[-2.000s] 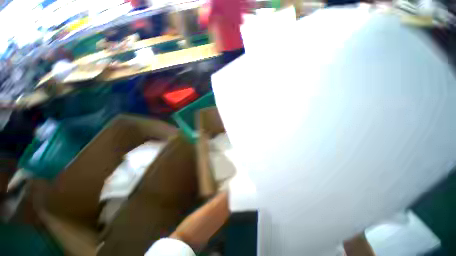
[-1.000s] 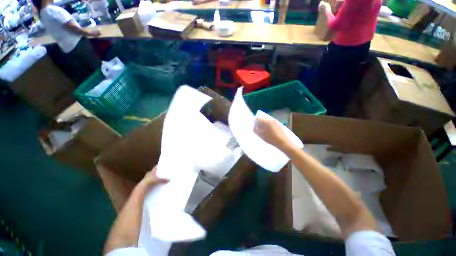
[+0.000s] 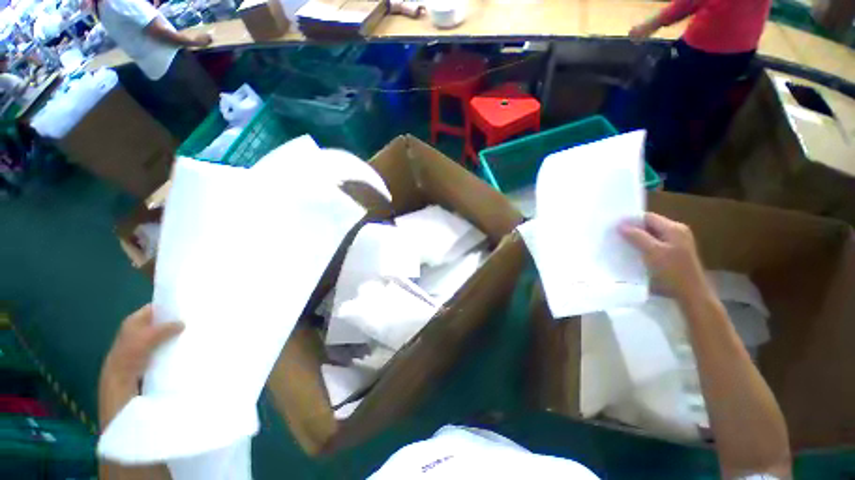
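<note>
My left hand (image 3: 136, 352) grips a large bundle of white foam sheets (image 3: 234, 272) that hangs over the left side of the left carton. My right hand (image 3: 661, 251) holds a smaller white foam sheet or pouch (image 3: 592, 220) by its right edge, above the left wall of the right carton. The left carton (image 3: 441, 342) is open, with white sheets (image 3: 398, 300) lying loosely in it. The right carton (image 3: 797, 234) is open and holds more white sheets (image 3: 647, 366), partly hidden by my right forearm.
A green crate (image 3: 562, 145) stands behind the cartons, near a red stool (image 3: 503, 117). Another green crate (image 3: 253, 131) holds white items at the left. A long bench (image 3: 534, 19) crosses the back. A person in red (image 3: 727, 23) and one in white (image 3: 136, 28) stand beside it.
My left hand has moved left with the large sheets. My right hand has moved right, from between the cartons to the right carton, still holding the small sheet.
</note>
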